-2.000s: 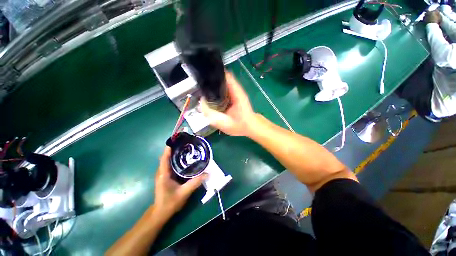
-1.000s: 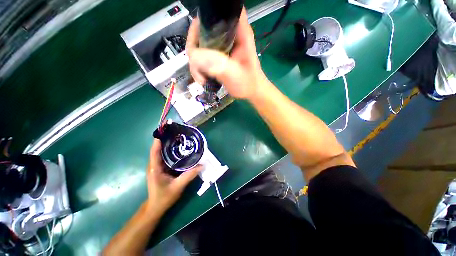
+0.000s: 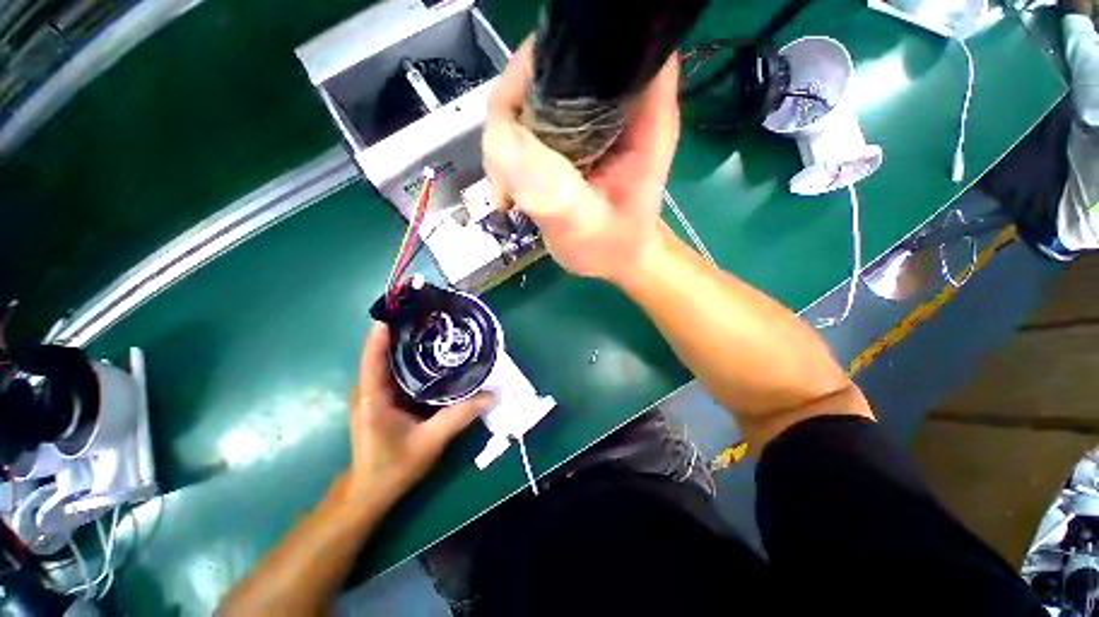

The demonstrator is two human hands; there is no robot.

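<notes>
My left hand (image 3: pixel 398 422) holds a white camera housing (image 3: pixel 512 404) with its open end up over the bench's near edge. A glossy black inner holder (image 3: pixel 444 347) sits in it, and a red, yellow and dark wire harness (image 3: pixel 413 235) sticks up from its rim. My right hand (image 3: pixel 585 181) grips a thick black electric screwdriver (image 3: pixel 603 54) by its wrapped front end. The hand is at the front right of the white-grey screw feeder (image 3: pixel 416 163). The screwdriver's tip is hidden or too unclear to tell.
On the green bench (image 3: pixel 289 313), waiting camera units (image 3: pixel 109 422) stand at left. Another unit (image 3: pixel 832 139) with a white cord is at right, and a white part (image 3: pixel 934 15) lies at the far right. A metal rail (image 3: pixel 229 247) runs behind. A person's sleeve (image 3: pixel 1079 169) shows at the right edge.
My right hand and the screwdriver have moved right and away from the feeder's bin, after covering it at first. The housing in my left hand has shifted slightly left in view.
</notes>
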